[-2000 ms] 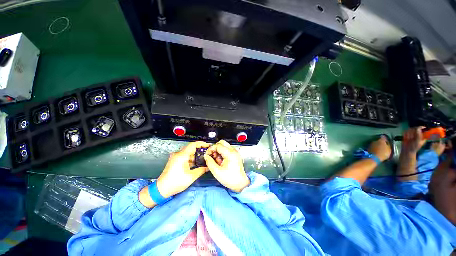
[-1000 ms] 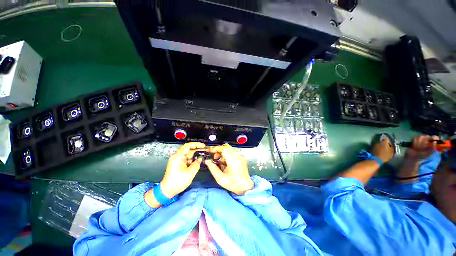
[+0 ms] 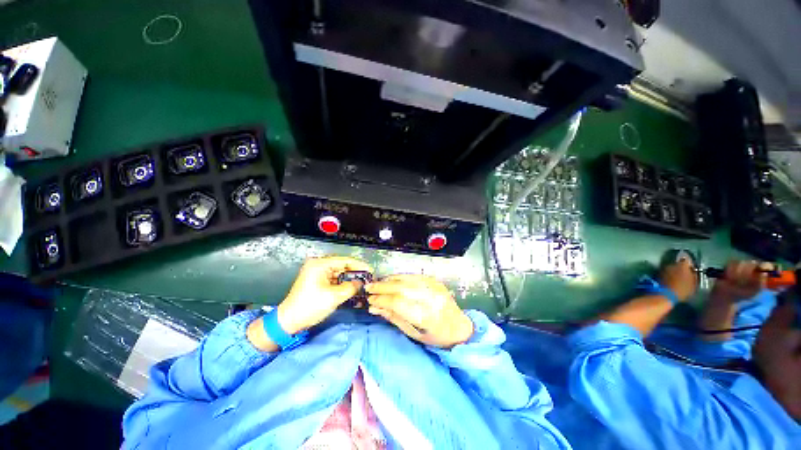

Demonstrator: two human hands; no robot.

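A small black housing is held in the fingertips in front of the press, above the bench's front edge. My left hand, with a blue wrist strap, grips it from the left. My right hand has its fingertips against the housing's right side, the fingers laid together. The fingers hide part of the housing, and its fine detail is too small to tell. The black press stands just beyond, with two red buttons and a white one on its front panel.
A foam tray of black housings lies left, with one empty pocket. A clear blister tray and a second foam tray lie right. A white box is upper left, plastic bags lower left. A neighbour's hands hold an orange-black screwdriver.
My right hand has turned flatter, its fingers now pointing left at the housing. The view has shifted, so the press and trays appear a little further right.
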